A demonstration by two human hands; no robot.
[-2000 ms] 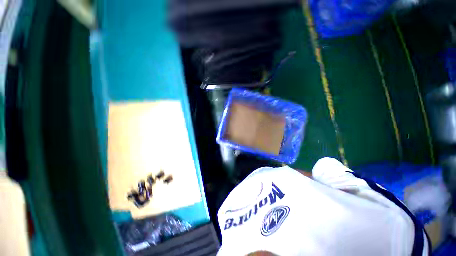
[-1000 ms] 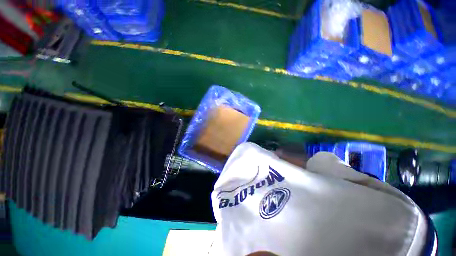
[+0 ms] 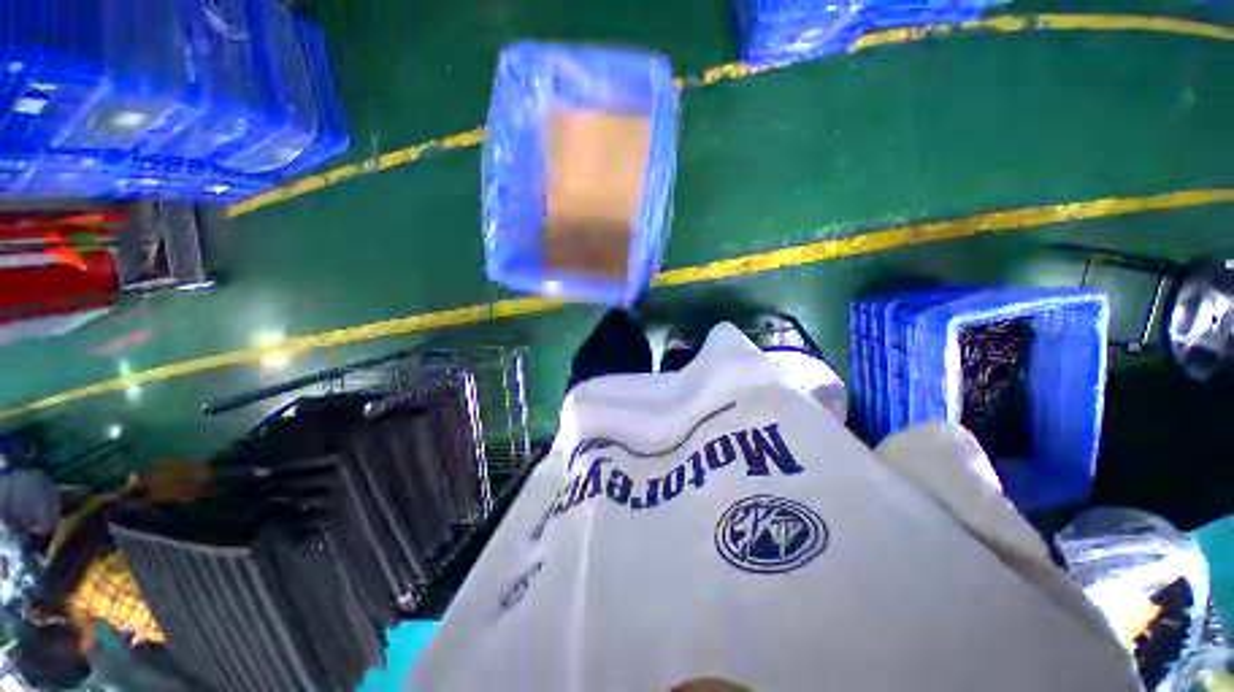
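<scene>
A blue plastic crate (image 3: 512,176) lies in front of my feet, across the yellow floor line. It is lined with clear film, and a tan cardboard sheet (image 3: 596,169) covers its bottom. The crate is slightly blurred. A dark shoe (image 3: 612,346) is close to its near edge. Neither my left hand nor my right hand is in view. The white shirt on my body fills the lower middle and may hide them.
Black ribbed trays (image 3: 223,588) stand on a wire rack at left. Nested blue crates (image 3: 1069,406) with dark parts stand at right, near a round stool (image 3: 1204,318) and a film-lined container (image 3: 1130,548). More blue crates (image 3: 135,108) are stacked at upper left.
My view has turned from the teal bench to the floor. The blue crate now shows higher in view, farther from my body. The cardboard and small black parts on the bench have left view.
</scene>
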